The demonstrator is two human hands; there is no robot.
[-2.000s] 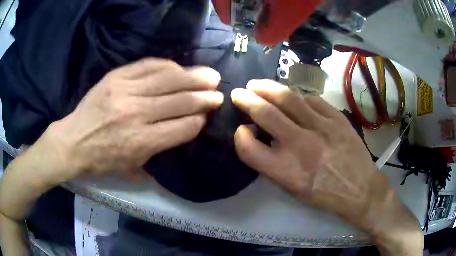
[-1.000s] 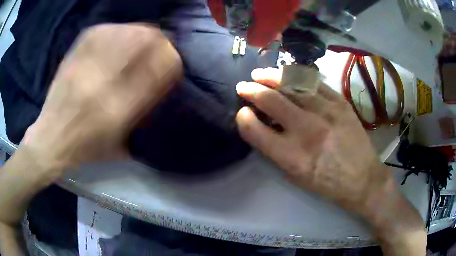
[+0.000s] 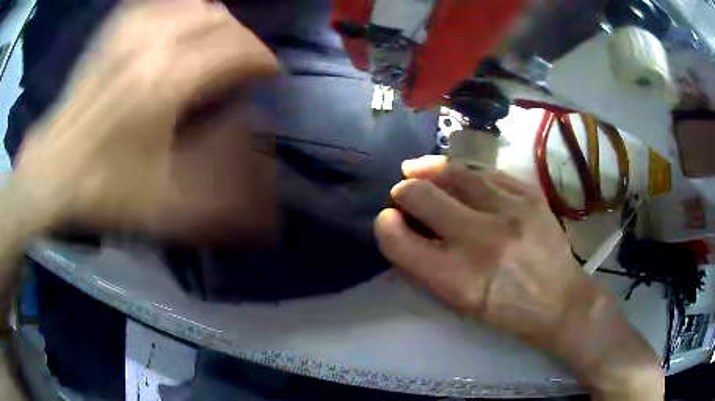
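A dark garment (image 3: 329, 227) lies on the white machine table, under and in front of the presser foot (image 3: 382, 99). The red and white sewing machine head (image 3: 462, 47) stands above it. My left hand (image 3: 165, 133) is strongly blurred over the left part of the cloth; whether its fingers hold cloth cannot be told. My right hand (image 3: 486, 243) rests at the cloth's right edge, below the pale knurled knob (image 3: 473, 149), with its thumb and fingers curled and close together at the cloth. Its fingertips' contact with the cloth is partly hidden.
Red and orange-yellow looped handles (image 3: 576, 164) lie right of the machine. A white stick-like tool (image 3: 604, 252) and a black stringy clump (image 3: 666, 262) lie beyond my right wrist. A printed ruler scale (image 3: 313, 366) runs along the curved near table edge (image 3: 235, 341).
My left hand has lifted and moved up and left from the cloth in front of the foot. My right hand stays near the cloth's right edge. The cloth's near edge has changed shape.
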